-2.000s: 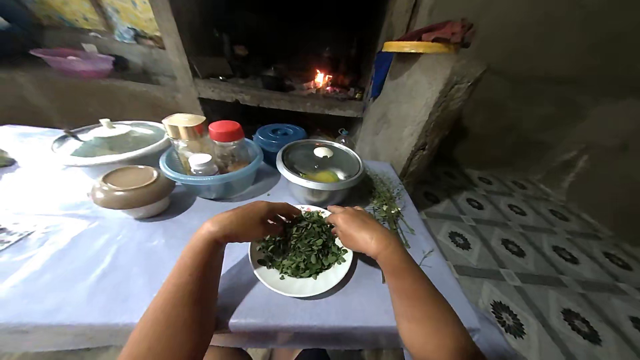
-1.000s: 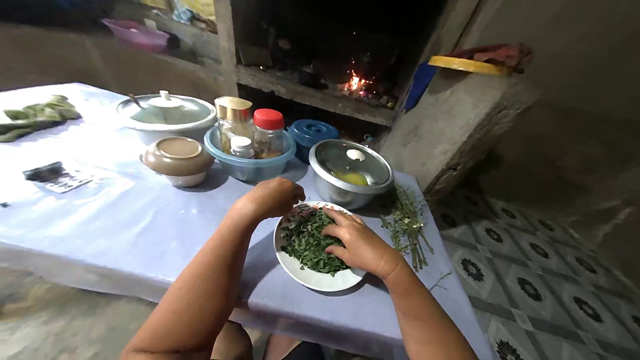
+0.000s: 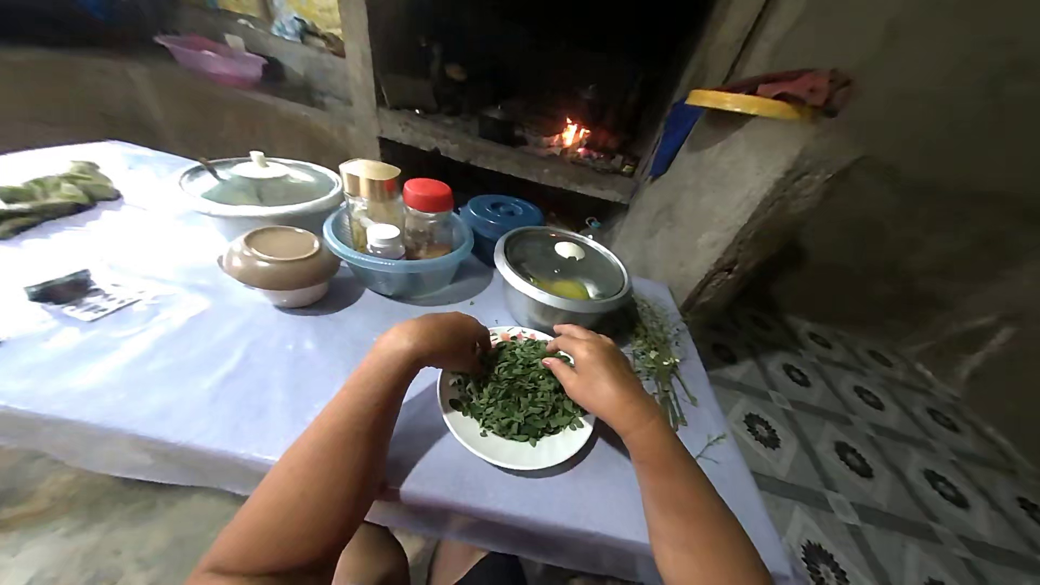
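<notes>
A white plate [image 3: 520, 457] with a floral rim lies near the table's front edge, heaped with small green leaves [image 3: 520, 394]. At the heap's left side is my left hand [image 3: 447, 341], its fingers curled down at the leaves and partly hidden; whether it grips any cannot be seen. My right hand [image 3: 601, 374] rests over the right side of the heap with fingers apart, touching the leaves and holding nothing visible. Stripped green stems [image 3: 662, 357] lie on the cloth right of the plate. Behind the plate stands a metal pot [image 3: 561, 280] with a glass lid.
A blue basin [image 3: 398, 272] holds several jars. Beside it are a blue lidded container [image 3: 500, 219], a brown bowl [image 3: 280, 256] upturned on a white one, and a large lidded pot [image 3: 260, 191]. A green cloth [image 3: 57, 195] lies far left. A fire [image 3: 571, 134] burns behind.
My right hand, lower over the leaves one second ago, is now at the heap's upper right. My left hand stays at the plate's upper left. The view has shifted to the left since two seconds ago.
</notes>
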